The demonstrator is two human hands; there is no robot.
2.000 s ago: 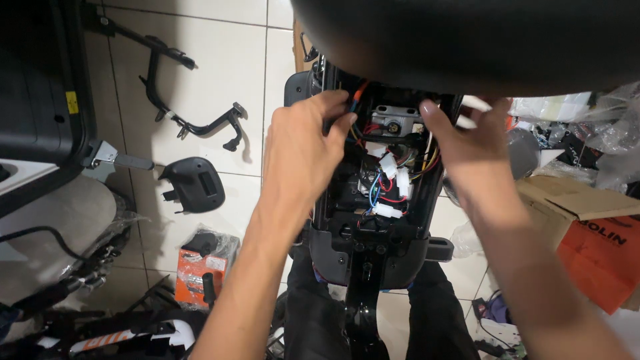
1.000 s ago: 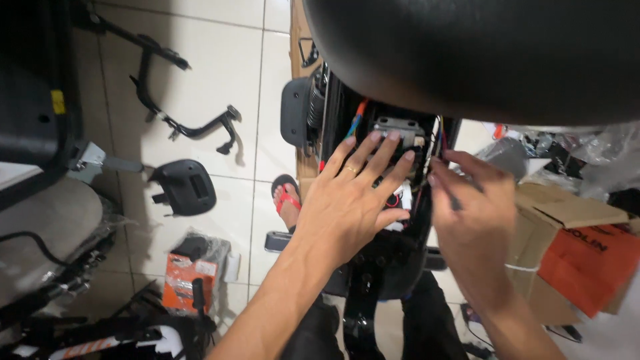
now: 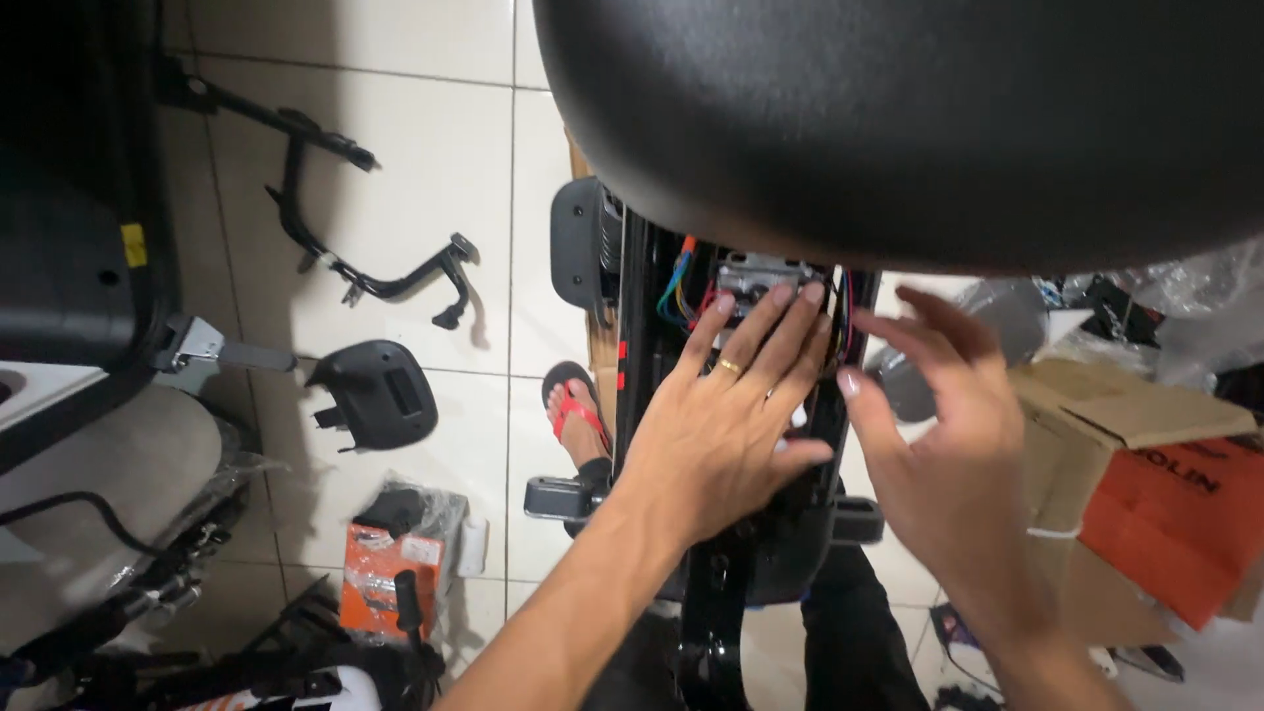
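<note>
My left hand [image 3: 731, 415], with a ring on one finger, lies flat with spread fingers over the open compartment of a black vehicle frame, covering much of the wiring. Beyond its fingertips shows a metal bracket [image 3: 765, 275]. Colored wires [image 3: 681, 286] with an orange sleeve run at the compartment's left side. My right hand [image 3: 938, 385] is at the right rim, thumb and fingers apart, beside thin dark wires [image 3: 847, 306]; nothing is seen in it. A large black seat [image 3: 889, 118] is raised above both hands and hides the compartment's far end.
On the tiled floor at left lie a black metal stand [image 3: 385, 286] and a black plastic cover [image 3: 380, 395]. An orange box [image 3: 390, 583] in plastic wrap is nearer. At right stands an open cardboard box [image 3: 1062, 444] with an orange panel. A footpeg [image 3: 558, 499] juts out left.
My left hand has come from the compartment's left edge to lie over the wiring, hiding the white connectors seen earlier. My right hand's fingers have opened since a second ago.
</note>
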